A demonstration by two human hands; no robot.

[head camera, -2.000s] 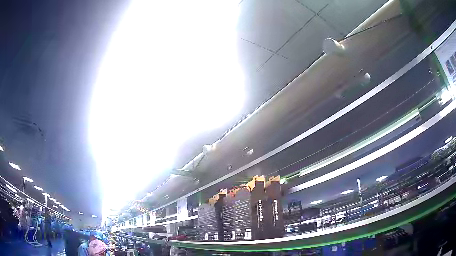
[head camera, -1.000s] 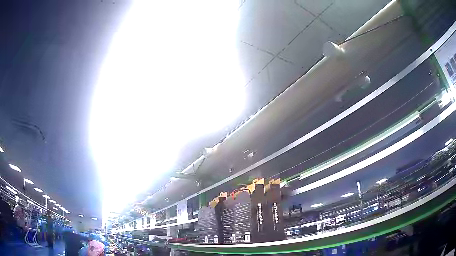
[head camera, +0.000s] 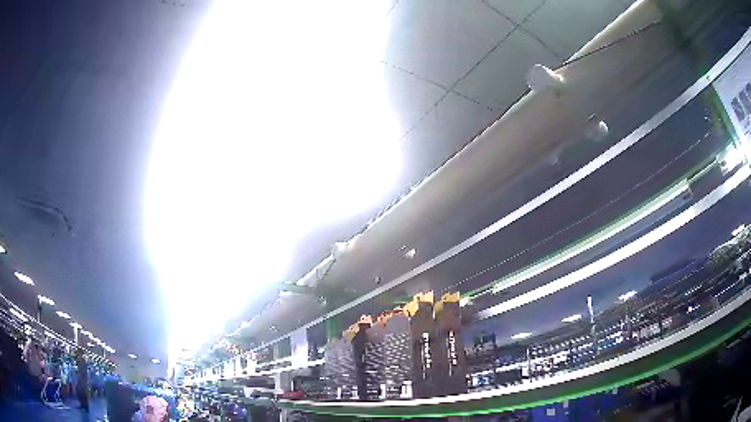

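Neither of my hands is clearly in the picture. A small pale shape is cut off at the bottom right corner, and I cannot tell what it is. Nearest in front, black printed cartons (head camera: 435, 350) stand upright in a row on the green-edged shelf (head camera: 494, 404). They have pale side lettering and ragged orange-yellow tops. Nothing is seen touching them.
A white instruction sheet (head camera: 739, 103) hangs at the upper right. Pale rails (head camera: 576, 194) curve above the shelf. Blue shapes (head camera: 560, 410) show below it. A person in pink (head camera: 154, 408) is at the bottom left. White glare covers the upper middle.
The view has shifted slightly. The person in pink appears a little lower than two seconds ago. The cartons have not moved on the shelf.
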